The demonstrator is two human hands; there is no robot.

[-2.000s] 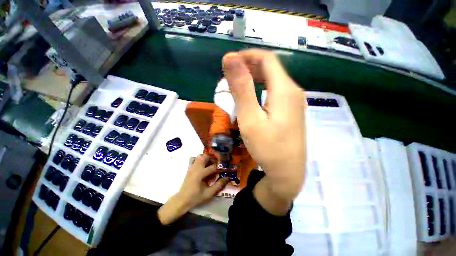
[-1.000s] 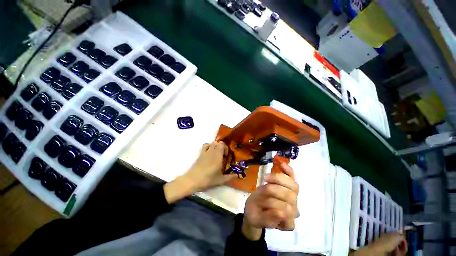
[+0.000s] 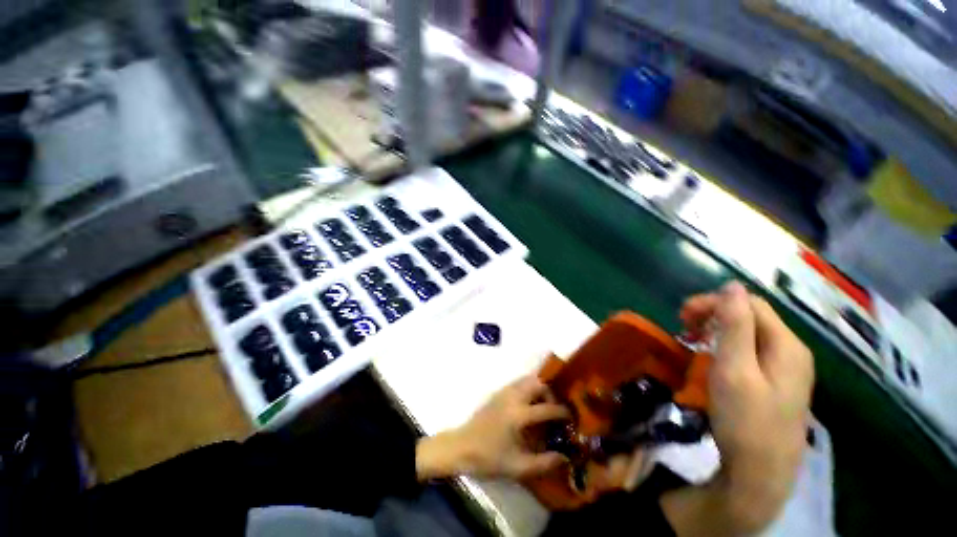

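Note:
The orange toggle press fixture (image 3: 645,362) stands tilted in view on the white board, its dark metal linkage over the nest. My left hand (image 3: 493,432) is at the fixture's base, thumb and fingers around a small dark part (image 3: 561,435) at the nest; blur hides its exact seating. My right hand (image 3: 761,383) is raised beside the upright plate, fingers curled. The lever's white-wrapped end (image 3: 690,456) shows below it; whether the hand holds anything is unclear. One loose black part (image 3: 486,334) lies on the white board (image 3: 462,367).
The left parts tray (image 3: 394,265), with rows of black parts, lies left of the board. A green conveyor (image 3: 588,231) runs behind. A grey-white machine (image 3: 136,178) stands at far left. Part of a person shows at the top, blurred.
The view has swung left. My right hand has moved from the lever's orange grip up beside the upright plate. My left hand stays at the nest.

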